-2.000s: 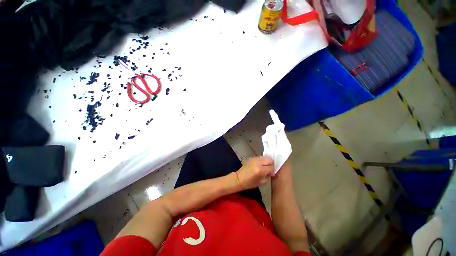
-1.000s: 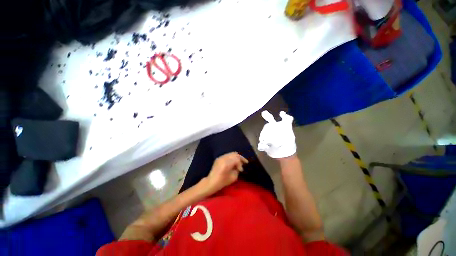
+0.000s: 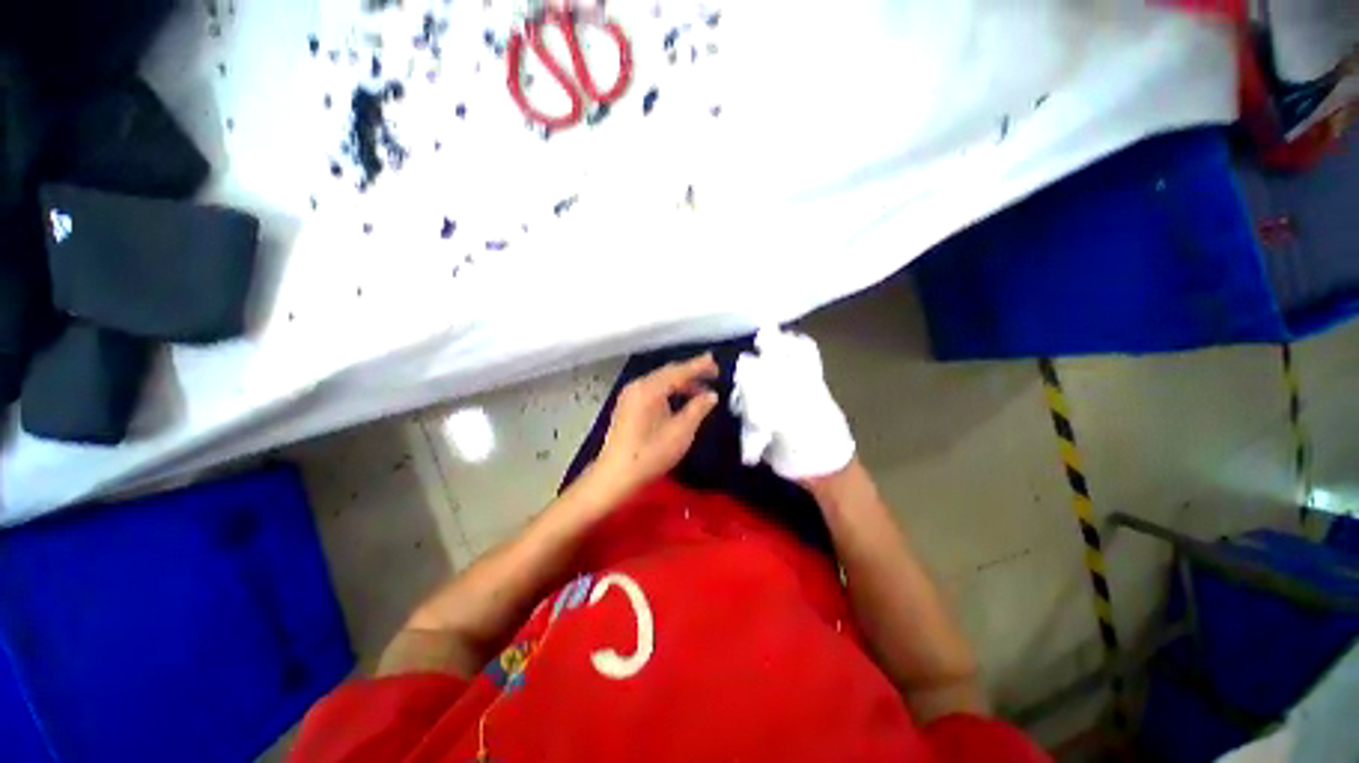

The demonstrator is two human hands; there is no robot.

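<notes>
My right hand wears the white knit work glove and is held over my lap, fingers pointing up and slightly bent, with nothing seen in it. My left hand is bare, just left of the glove, fingers apart and empty. The two hands do not visibly touch. The scissors lie on the white table cover, red loop handles showing; their blades cannot be made out. Dark clippings are scattered around them. Black sewn pieces lie at the left, one with a small white logo.
A blue bin stands at the lower left under the table edge. Another blue bin stands at the right, with a red bag and grey-purple material. Yellow-black tape crosses the tiled floor. A blue item with a dark frame is at the lower right.
The glove, held by my left hand at first, is now fully on my right hand. My hands are apart, and the gloved one has moved in toward the left. The view has tilted down and right.
</notes>
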